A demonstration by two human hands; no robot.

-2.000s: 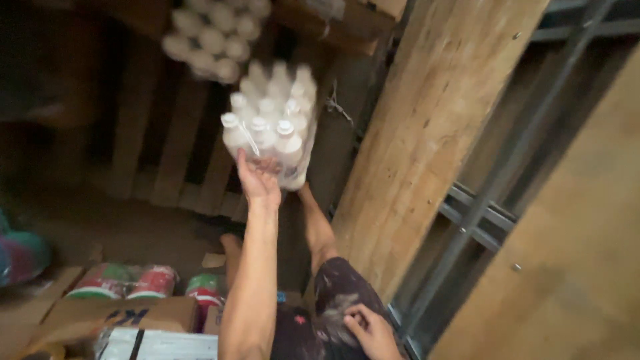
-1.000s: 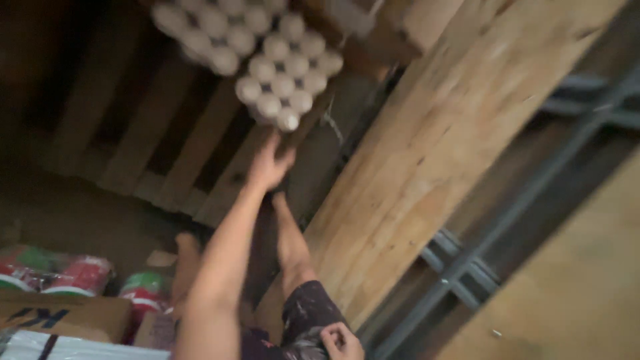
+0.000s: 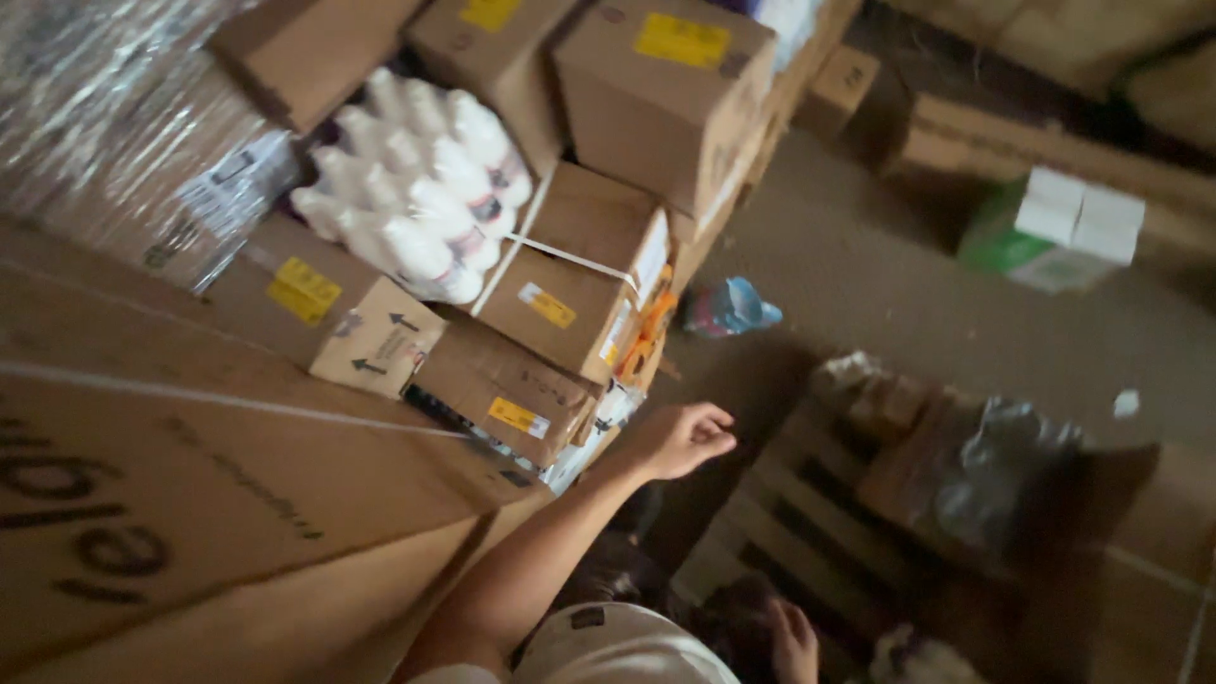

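My left hand (image 3: 686, 443) is stretched out over the floor with loosely curled fingers and nothing in it, just right of a stack of cardboard boxes. My right hand (image 3: 793, 643) hangs low at the bottom edge, blurred and partly cut off; no object shows in it. A shrink-wrapped pack of white plastic bottles (image 3: 413, 185) lies tilted among the boxes at the upper left, away from both hands. Beside it is a strapped cardboard box (image 3: 570, 256), and nearer my left hand is a flatter carton (image 3: 503, 385) with a yellow label.
A large printed carton (image 3: 237, 503) fills the lower left. Film-wrapped goods (image 3: 104, 123) stand behind it. A blue plastic package (image 3: 731, 306) lies on the floor. A wooden pallet (image 3: 807, 503) bears cardboard and clear plastic. A green and white box (image 3: 1054, 228) sits farther right.
The view has swung widely, from bottle packs on slats to stacked cartons. Two seconds ago my left hand was on a white bottle pack; one second ago it was reaching just below one.
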